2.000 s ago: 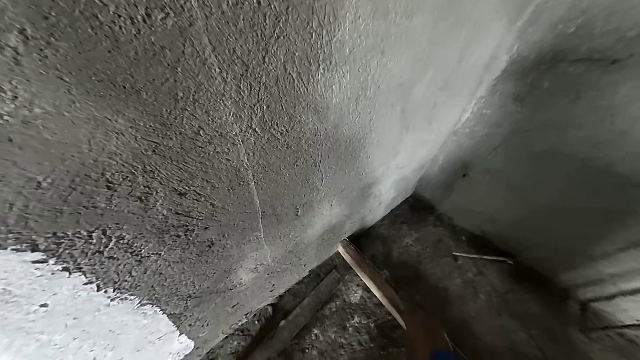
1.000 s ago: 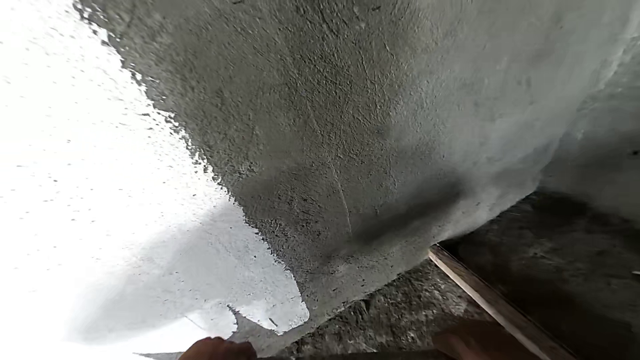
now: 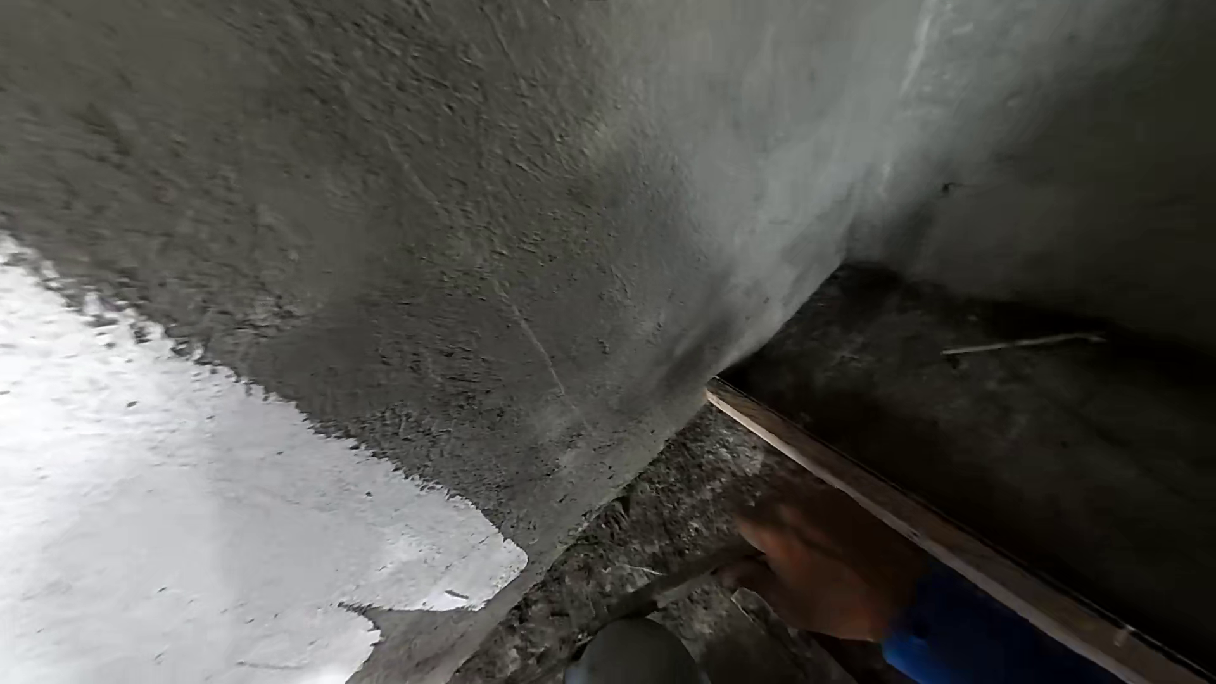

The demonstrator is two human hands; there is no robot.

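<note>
My right hand point(image 3: 822, 560), in a blue sleeve point(image 3: 969, 632), reaches in from the lower right. Its thumb and fingers close around the end of a dark, flat strip point(image 3: 674, 581) low over the rough floor; blur hides the exact grip. Just beyond the hand and sleeve, a long wooden board point(image 3: 855, 489) runs from the foot of the wall to the lower right corner. The plastered wall point(image 3: 427, 285) is rough and grey, with a white coated area point(image 3: 190, 513) at the lower left. My left hand is out of view.
A second grey wall point(image 3: 1064, 209) meets the first at the right. A thin pale stick point(image 3: 1021, 344) lies on the dark floor point(image 3: 912, 380) near it. A rounded grey thing point(image 3: 636, 655), unclear what, shows at the bottom edge, beside the rubble-strewn floor by the wall.
My right hand has come further into view and closed on the strip. The hand at the bottom left a second ago is out of sight. The view has swung right again.
</note>
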